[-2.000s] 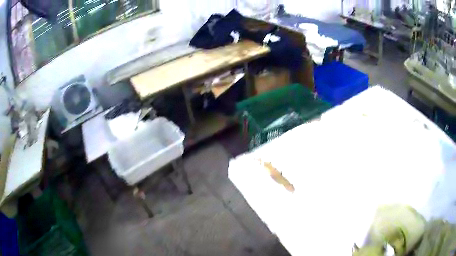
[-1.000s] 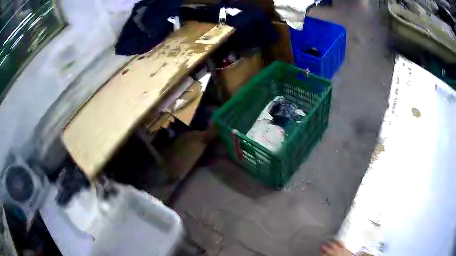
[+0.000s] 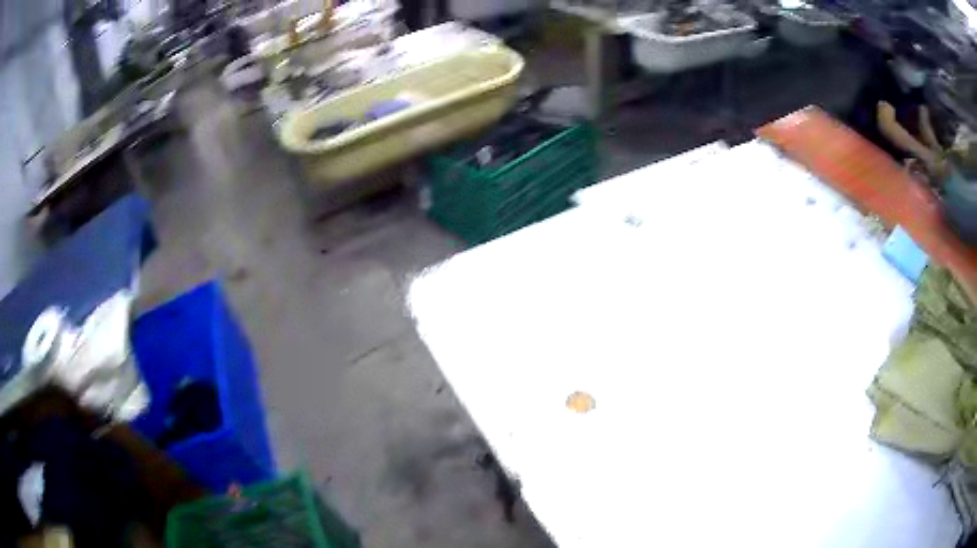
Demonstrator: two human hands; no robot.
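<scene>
No hand of mine shows in the current head view. A large white tabletop lies nearest in front of me, very bright, with a small brownish-orange spot on it. Olive-green fabric pieces lie in a pile at its right edge, cut off by the picture's rim. A small light-blue item sits beside the pile; blur hides what it is.
A blue tub with dark contents and a green crate stand at left. Behind the table are another green crate, a cream trough, an orange-brown bench top and a person's arm.
The view has swung right, away from the wall-side table and white bin. The tabletop and olive fabric now fill the right side. The fingertips seen at the lower edge are gone from view.
</scene>
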